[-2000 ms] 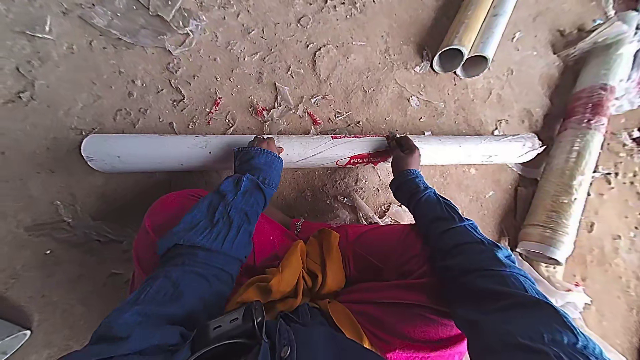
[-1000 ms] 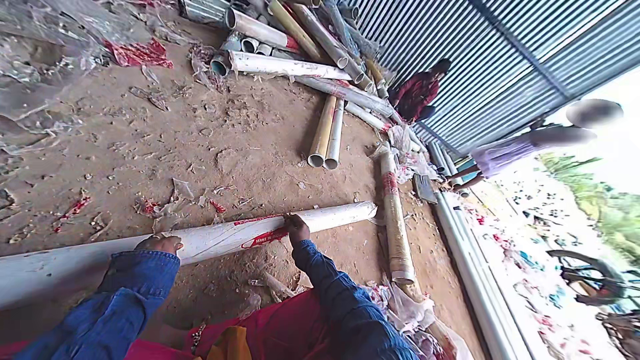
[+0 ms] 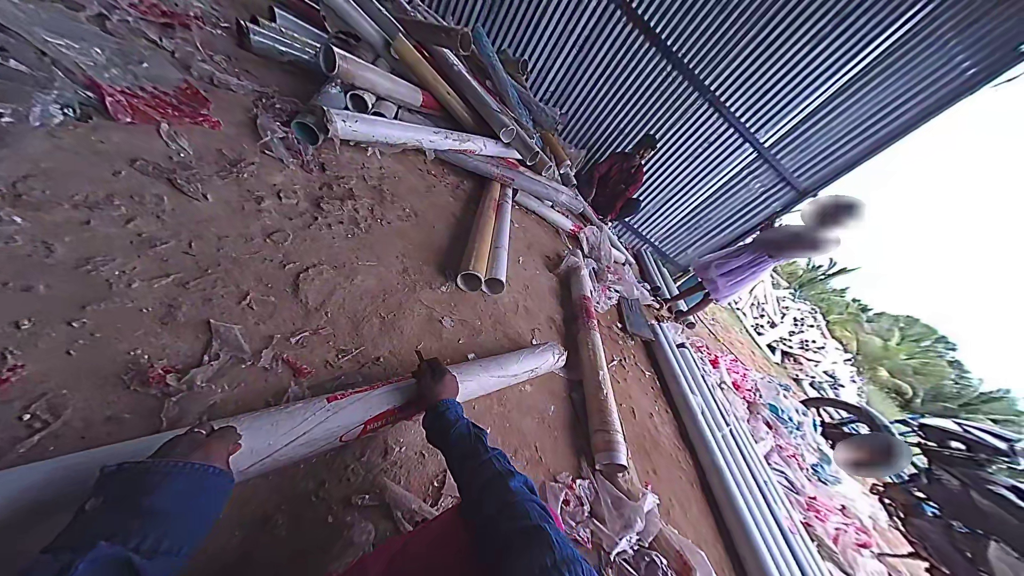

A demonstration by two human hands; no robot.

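Observation:
A long white pipe, wrapped in plastic film with red printed marks, lies across the dirt floor in front of me; its point of wrapping (image 3: pixel 296 432) shows between my hands. My left hand (image 3: pixel 200 445) grips the pipe from above toward its near left part. Farther along, my right hand (image 3: pixel 434 382) is closed around the pipe beside the red print, with a small dark object, perhaps a blade, sticking up from the fist. The pipe's far end rests near a film-wrapped pipe (image 3: pixel 594 376) on the right.
Two short pipes (image 3: pixel 485 240) lie ahead, below a heap of mixed pipes (image 3: pixel 384 80). Long grey pipes (image 3: pixel 720 448) run along the right, beside plastic scraps (image 3: pixel 800 448). One person (image 3: pixel 616 180) crouches by the corrugated metal wall (image 3: pixel 680 96); another (image 3: pixel 736 264) bends over at right.
The view has swung up and to the right, bringing in the pipe heap, the metal wall and two people. Both hands remain on the white pipe.

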